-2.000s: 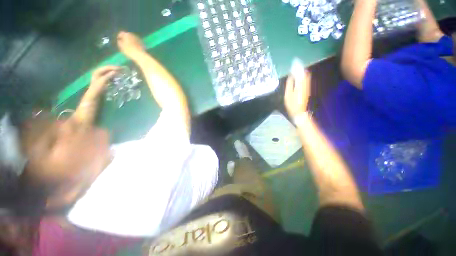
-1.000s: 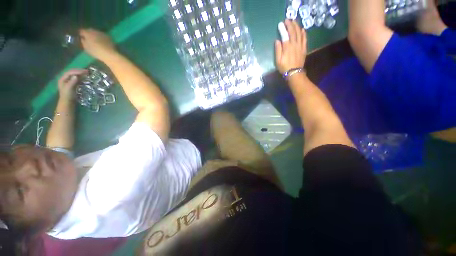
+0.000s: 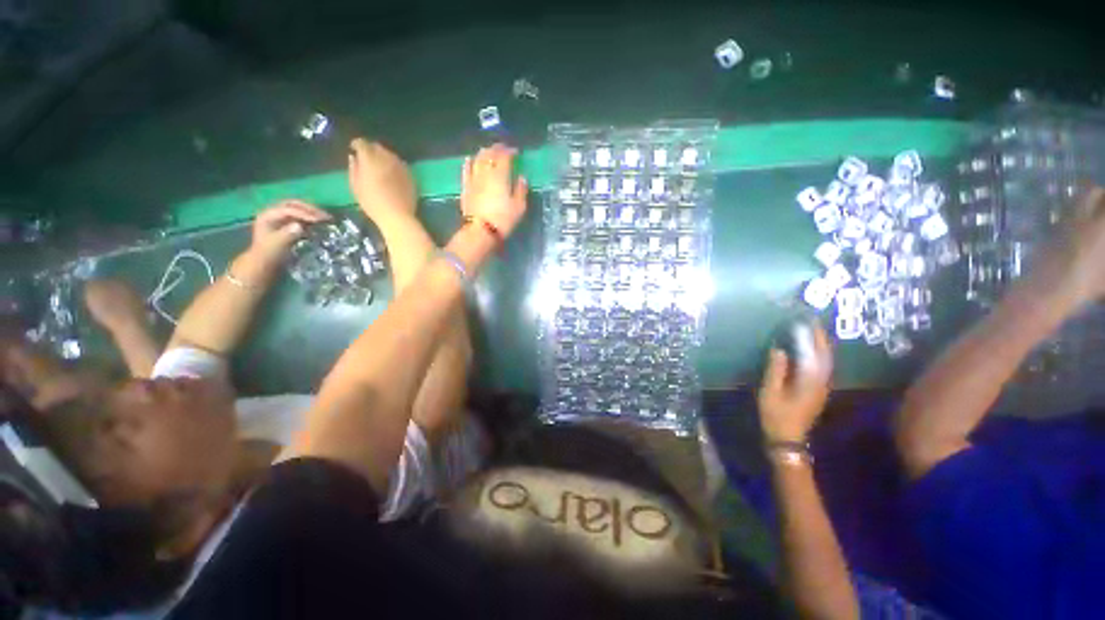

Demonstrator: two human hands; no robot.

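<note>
A clear blister tray point(image 3: 624, 260) lies lengthwise on the green bench in front of me, with rows of pockets holding small units with bright centres. My left hand point(image 3: 494, 194) is at the green strip just left of the tray, fingers spread, nothing seen in it. A small square part point(image 3: 488, 116) lies on the belt just beyond its fingertips. My right hand point(image 3: 796, 382) is at the bench edge, right of the tray and below a pile of white-and-clear square casings point(image 3: 879, 242). It is blurred, with something whitish at its fingers; I cannot tell whether it holds a casing.
The dark belt point(image 3: 630, 61) runs along the far side with several stray parts. At left, a neighbour's hands are by a pile of silvery pieces point(image 3: 337, 260), one arm close beside mine. At right, a blue-sleeved person's arm reaches toward cloudy trays point(image 3: 1048, 182).
The view has turned, showing more belt and the whole tray. My left hand has come into view at the green strip. My right hand is now below the casings, its fingers less distinct.
</note>
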